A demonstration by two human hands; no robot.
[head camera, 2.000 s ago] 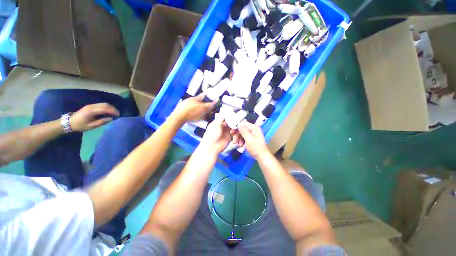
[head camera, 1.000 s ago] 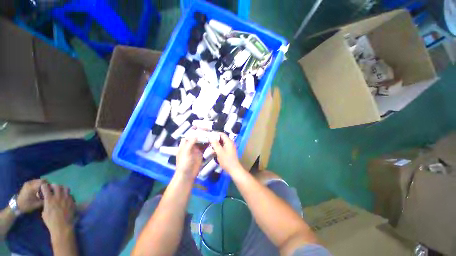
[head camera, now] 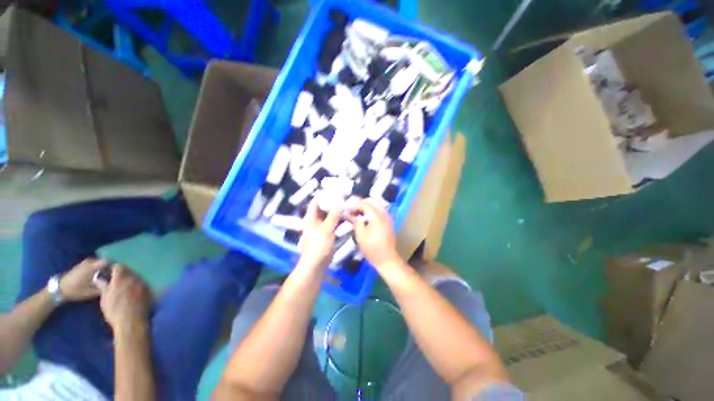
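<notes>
A blue tote (head camera: 249,254) lies tilted in front of my knees, full of white handheld devices (head camera: 278,164) with black ends. Opened shells with green strips lie at its far right corner (head camera: 429,69). My left hand (head camera: 319,231) and my right hand (head camera: 374,231) are close together over the tote's near end. Their fingertips meet around a small white device (head camera: 344,207), which is blurred and partly hidden by the fingers.
An open brown carton (head camera: 205,129) stands left of the tote. Another carton (head camera: 560,145) at the right holds pale pieces. Flattened cardboard (head camera: 548,356) lies at lower right. A seated person's hands (head camera: 106,286) are at the left, holding a small dark thing. Blue stools (head camera: 196,27) stand behind.
The neighbour's hand has left the tote and both of that person's hands now rest together at the left. The view has shifted. My hands stay together over the tote's near end.
</notes>
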